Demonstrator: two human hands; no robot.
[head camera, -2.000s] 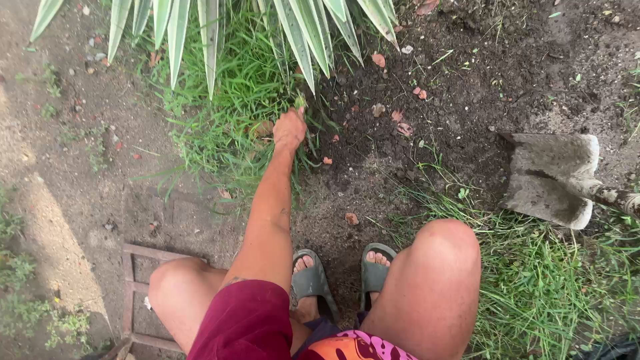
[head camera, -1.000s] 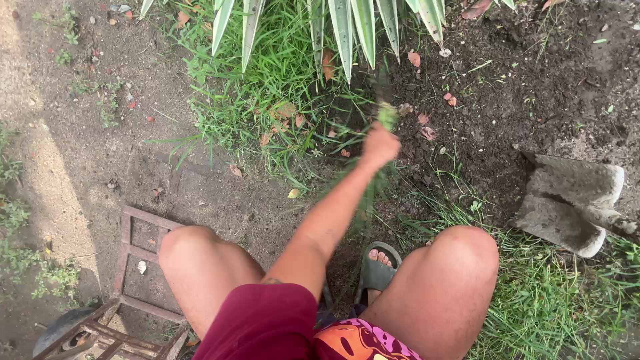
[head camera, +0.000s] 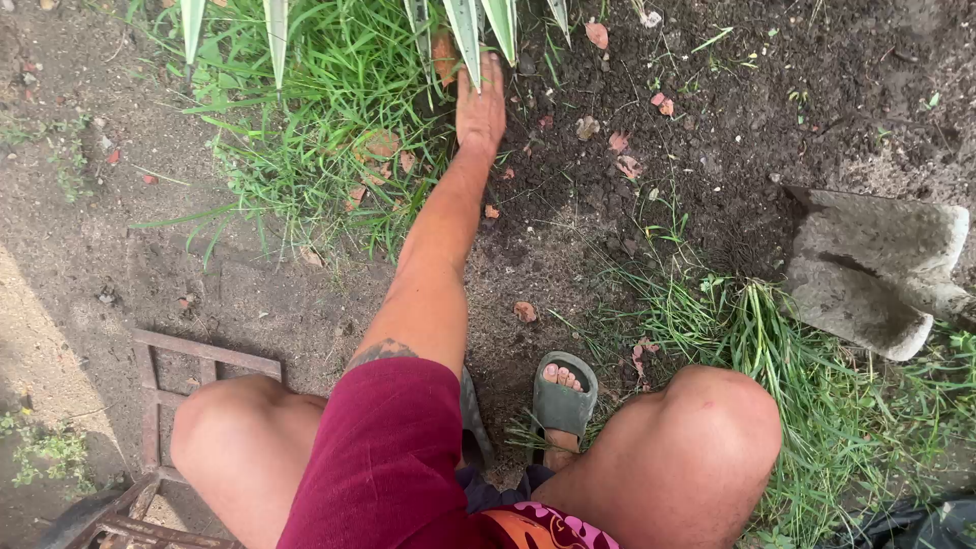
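My left hand (head camera: 480, 114) reaches forward, back up and fingers extended, to the soil at the right edge of a patch of green grass (head camera: 320, 99). Its fingers are partly hidden by a pale-edged, pointed leaf (head camera: 464, 38) of a spiky plant that hangs over them. A dry brown leaf (head camera: 443, 57) lies just left of the fingers. No grass shows in the hand. My right hand is out of view. Loose long grass (head camera: 762, 328) lies in a heap on the right, beside the dirty metal blade of a shovel (head camera: 877, 259).
Dark soil (head camera: 686, 130) with scattered dry leaves stretches to the right of the hand. My feet in green slide sandals (head camera: 564, 396) are between my bent knees. A rusty metal frame (head camera: 206, 351) lies at the lower left, and black plastic (head camera: 930, 526) at the lower right.
One second ago my left hand held some grass over the soil; now it is back by the grass patch, under the spiky leaves, with no grass showing in it.
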